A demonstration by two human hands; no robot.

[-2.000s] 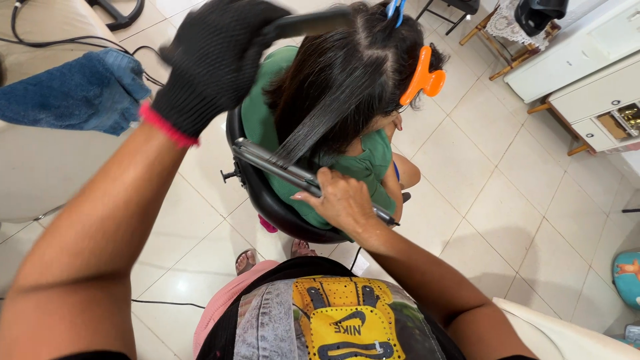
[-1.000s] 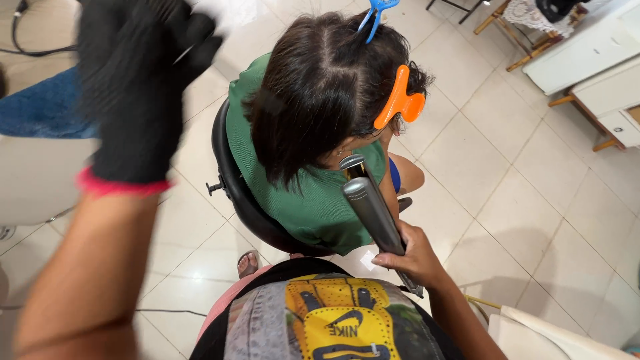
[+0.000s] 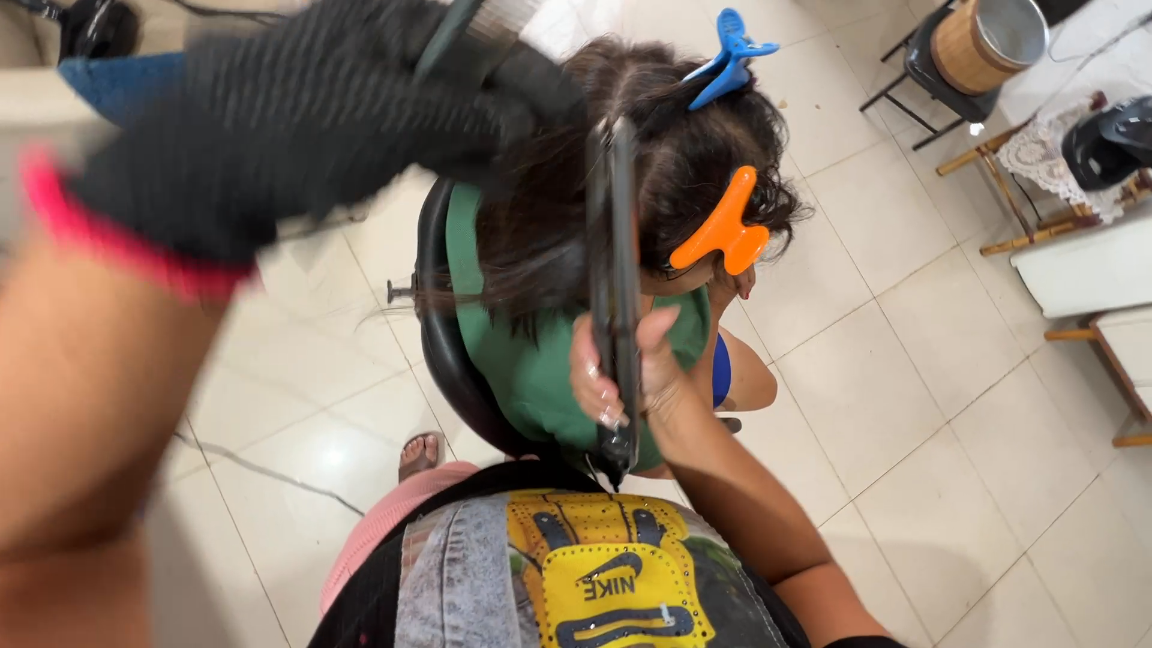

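My left hand (image 3: 360,117) wears a black knit glove with a pink cuff, blurred over the left side of the seated person's dark hair (image 3: 549,207); it grips a dark, narrow tool (image 3: 447,38), perhaps a comb or brush handle. My right hand (image 3: 621,369), bare, holds a black hair straightener (image 3: 615,261) upright against the hair, its plates close together. Whether hair lies between the plates cannot be told. A blue hair clip (image 3: 731,61) holds hair at the crown, and an orange butterfly clip (image 3: 733,225) sits near the face. The person wears a green top (image 3: 513,378).
The person sits in a black chair (image 3: 441,351). A cable (image 3: 270,472) runs over the tiled floor at left. At upper right stand a stool with a wood-sided metal pot (image 3: 976,45), a lace-covered rack (image 3: 1044,166) and white furniture (image 3: 1080,261).
The straightener, held low beside the shoulder one second ago, is now raised against the hair. My gloved hand has come right, over the head. Two seconds ago a hair strand ran through the straightener.
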